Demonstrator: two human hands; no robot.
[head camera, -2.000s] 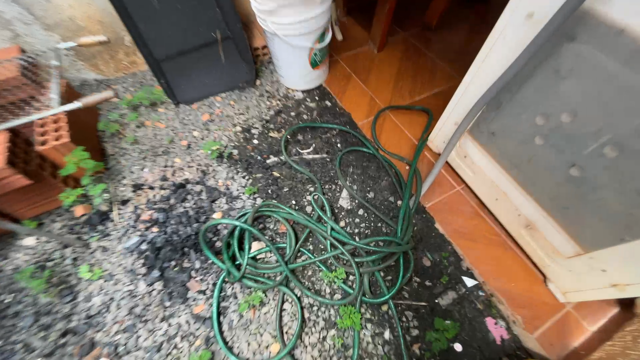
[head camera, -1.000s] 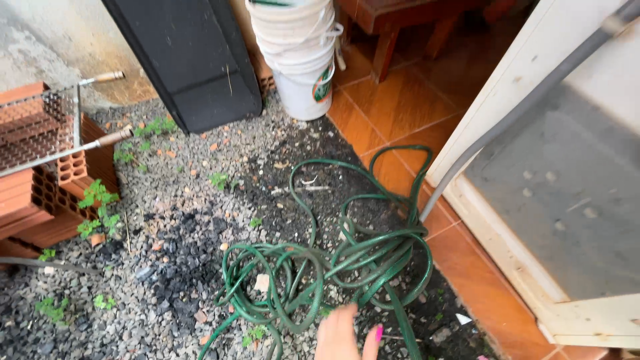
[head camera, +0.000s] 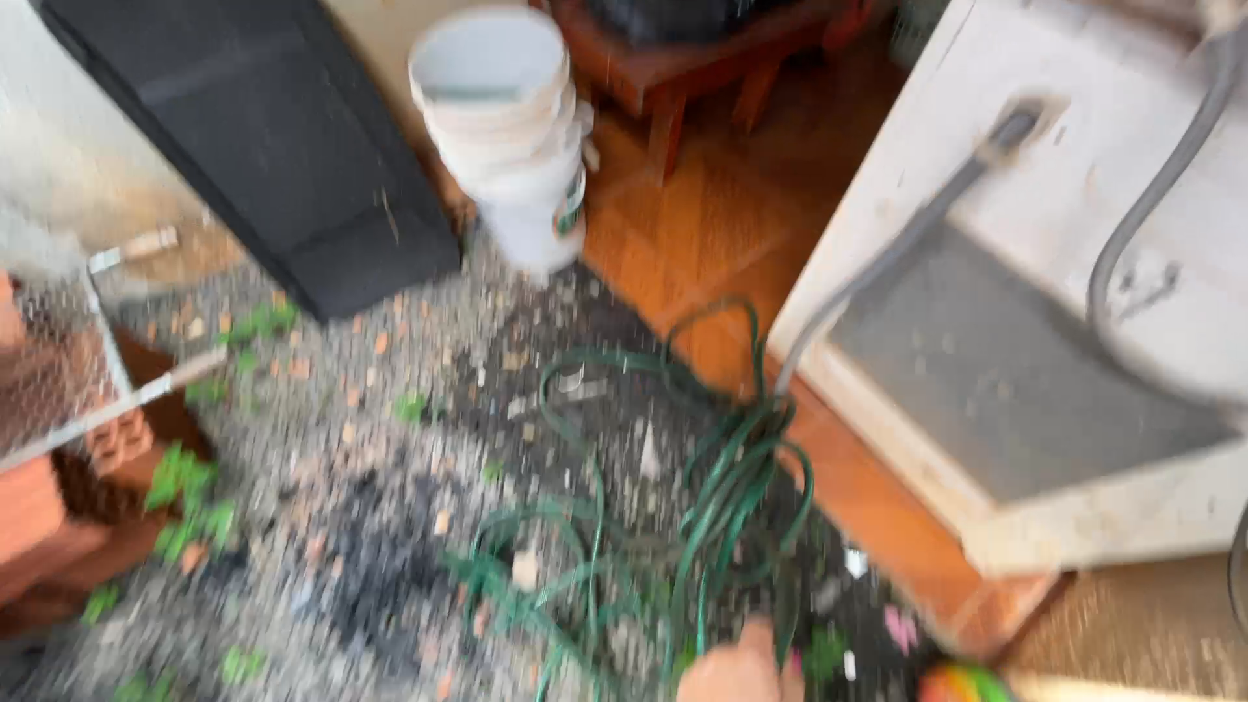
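A green garden hose (head camera: 726, 487) lies in a loose tangle on the gravel, with some loops over the edge of the orange tile floor. At the bottom edge my left hand (head camera: 746, 673), partly cut off and blurred, has a dark green strand of the hose between its fingers and its thumb, which has a pink nail. My right hand is out of the frame. A grey drain hose (head camera: 902, 239) comes out of a white appliance panel (head camera: 902, 419) and reaches down to the tile edge beside the tangle.
Stacked white buckets (head camera: 492, 127) stand by a black panel (head camera: 283, 156) at the back. A wire grill rack (head camera: 73, 351) rests on hollow bricks (head camera: 49, 526) at left. Behind the buckets is a wooden stool or low table (head camera: 673, 63). A multicoloured object (head camera: 965, 682) shows at the bottom edge.
My left hand, absent in the oldest frame, came into view at the bottom and is now at the hose. The hose loops have shifted and some are bunched closer together. The view has moved.
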